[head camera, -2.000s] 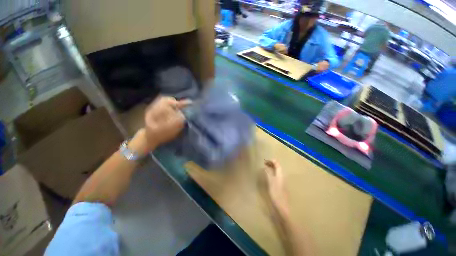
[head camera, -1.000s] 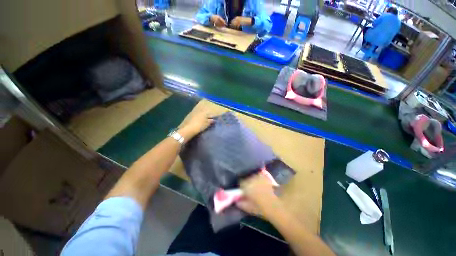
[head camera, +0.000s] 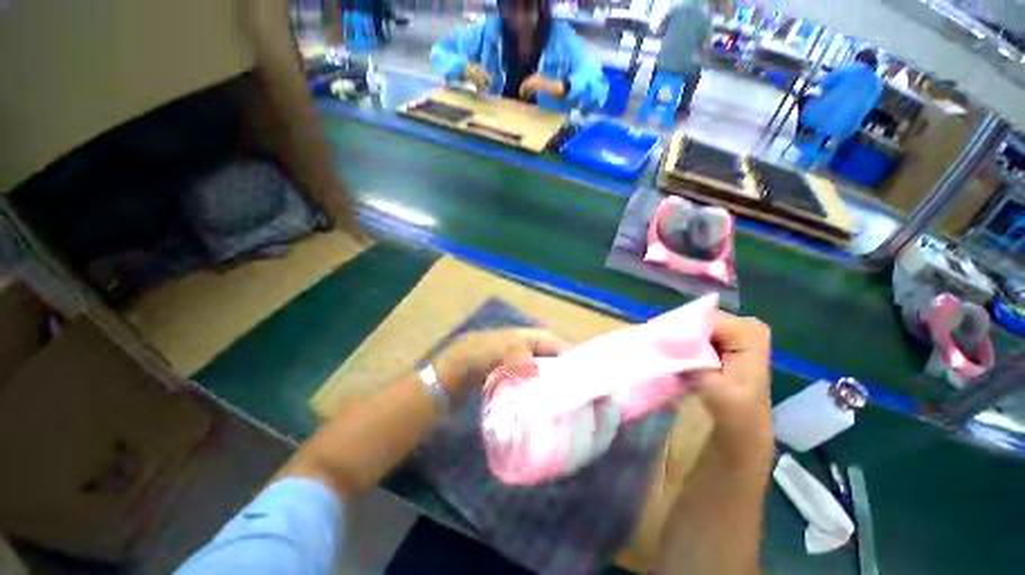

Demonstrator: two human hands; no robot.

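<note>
Pink and white cat-ear headphones [head camera: 607, 388] are held up in both hands above the dark grey protective bag [head camera: 528, 494], slightly blurred. My left hand [head camera: 495, 357] grips them at the ear cup side, its fingers behind the cup. My right hand [head camera: 736, 371] grips the headband end near a pointed cat ear. A light-grey ear cushion shows on the underside. The bag lies flat on the tan work board [head camera: 393, 326], partly hidden by the headphones and my arms.
A large carton [head camera: 253, 286] with dark bagged items stands at left. Waiting headphones [head camera: 688, 236] lie on a grey bag on the belt [head camera: 506, 236]; another pair [head camera: 961, 337] is at right. A white bottle [head camera: 815, 416], cloth [head camera: 812, 503] and metal strip [head camera: 862, 522] lie at right. A person sits across.
The headphones have come out of the bag and up into both hands. The bag now lies flat on the board. My left hand has left the bag and holds the headphones.
</note>
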